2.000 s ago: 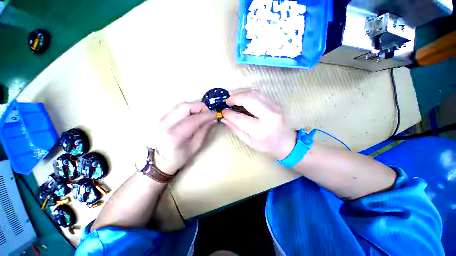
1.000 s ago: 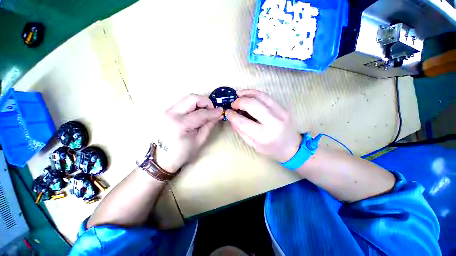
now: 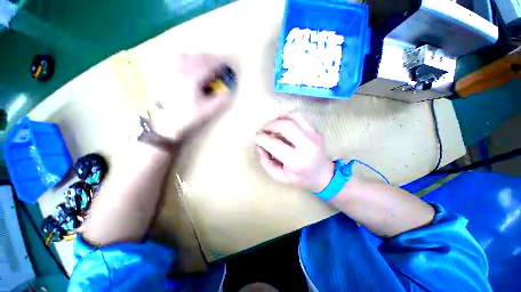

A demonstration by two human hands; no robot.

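Note:
A round black unit (image 3: 226, 75) with an orange-gold part on it is in my left hand (image 3: 200, 91), above the upper middle of the cardboard mat. Both are blurred by motion. My right hand (image 3: 291, 151) is over the middle of the mat, apart from the unit. Its fingers are curled, with fingertips near the thumb. Whether something small is between them cannot be seen. A bright blue strap (image 3: 335, 181) with a thin cord is on my right wrist.
Several round units (image 3: 79, 195) are grouped at left beside a blue bin (image 3: 37, 159). Another unit (image 3: 42, 68) lies on the green bench. A blue bin of white pieces (image 3: 323, 91) stands beyond my right hand. A pale box with metal mechanism (image 3: 394, 68) and orange screwdriver (image 3: 488, 75) are at right.
My hands have parted. My left hand has moved up and left with the unit. My right hand has let go of the unit and is slightly lower.

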